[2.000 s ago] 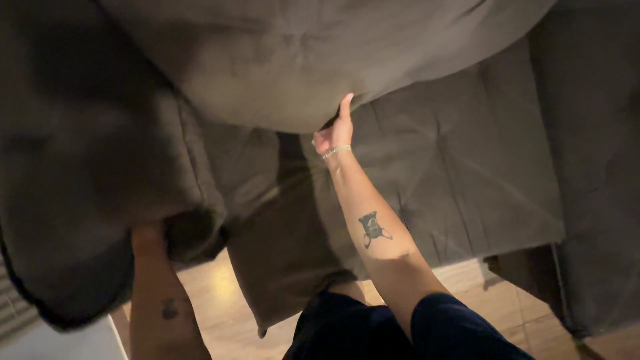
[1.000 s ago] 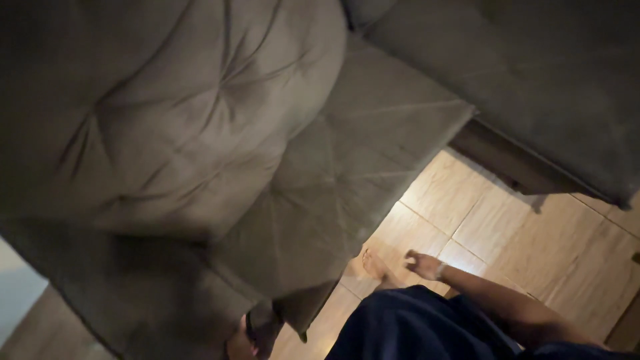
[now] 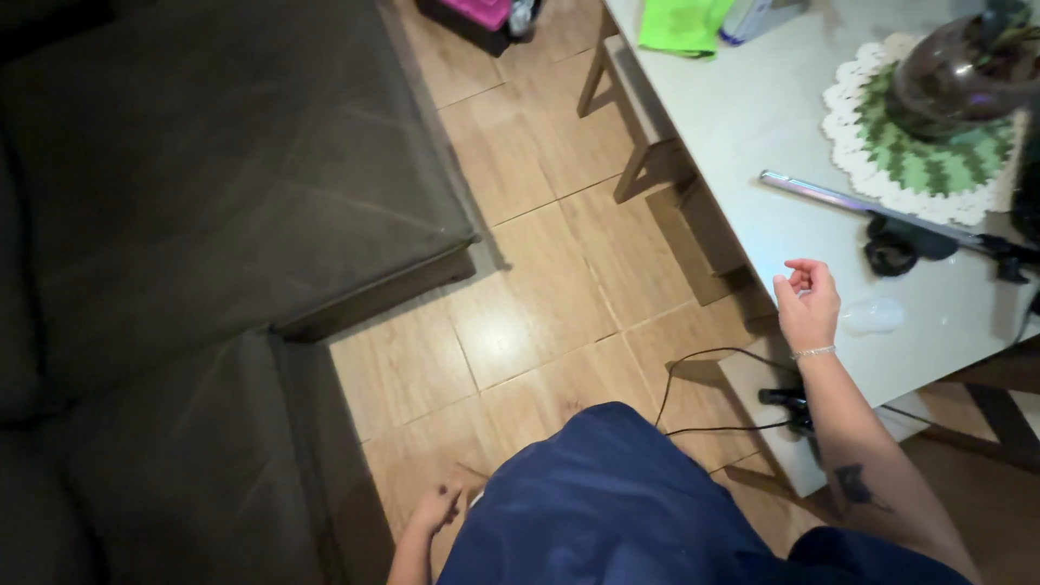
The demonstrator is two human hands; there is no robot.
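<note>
My right hand [image 3: 807, 305] is over the near edge of the white table [image 3: 735, 138], its fingers curled loosely with nothing seen in them. Close by on the tabletop are a translucent white object [image 3: 873, 316] and a chrome tube [image 3: 845, 197] with black fittings. My left hand [image 3: 439, 505] hangs low over the floor beside my dark blue clothing, its fingers partly bent; I see nothing in it. The dark grey sofa [image 3: 203, 187] fills the left side.
A bright green cloth [image 3: 682, 24] and a glass pot [image 3: 951, 81] on a crocheted doily [image 3: 853, 154] are on the table. Stools stand at its side, one bearing a black corded device [image 3: 784, 398]. A pink and black container [image 3: 479, 12] is on the tiled floor [image 3: 520, 325].
The view has swung from the sofa to the floor and table. My right hand, earlier at a sofa cushion, is now over the table. My left hand is away from the sofa.
</note>
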